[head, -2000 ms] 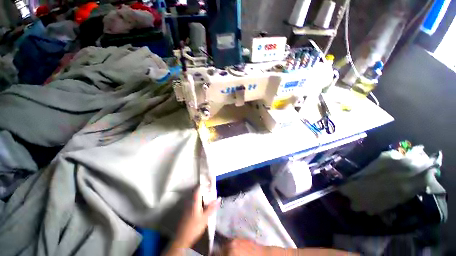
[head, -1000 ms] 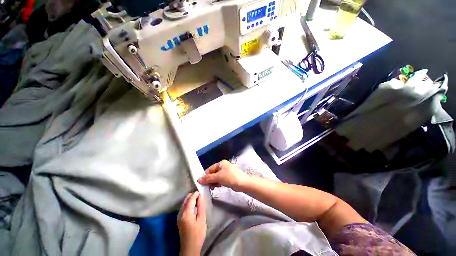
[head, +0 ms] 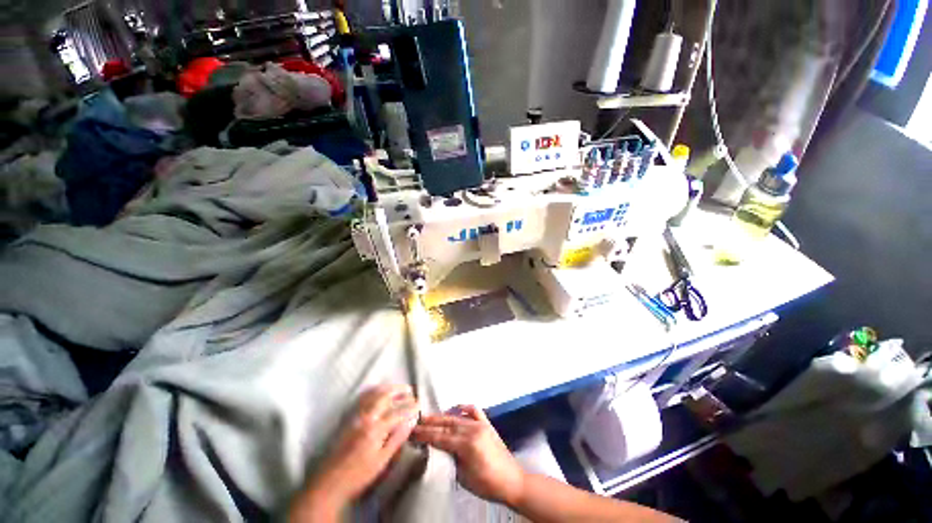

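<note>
A large pale grey-green fabric piece (head: 266,358) spreads from the left down to the lap. Its folded edge (head: 416,342) runs as a narrow strip up to the needle area (head: 413,302) of the white sewing machine (head: 511,240), under yellow light. My left hand (head: 376,434) lies on the cloth just left of the strip, fingers bent onto the edge. My right hand (head: 470,447) pinches the edge from the right, its fingertips close to the left hand's. The fingertips are partly hidden in the fold.
Black-handled scissors (head: 685,298) and light blue snips (head: 650,304) lie on the white table (head: 572,358), right of the machine. An oil bottle (head: 764,199) stands at the far right. A dark upright box (head: 445,112) and thread cones (head: 662,61) are behind. More cloth (head: 818,409) hangs at lower right.
The view has tilted up and turned, so the machine appears lower and further right. Both hands have moved along the edge, closer to the table; the left now lies over the cloth.
</note>
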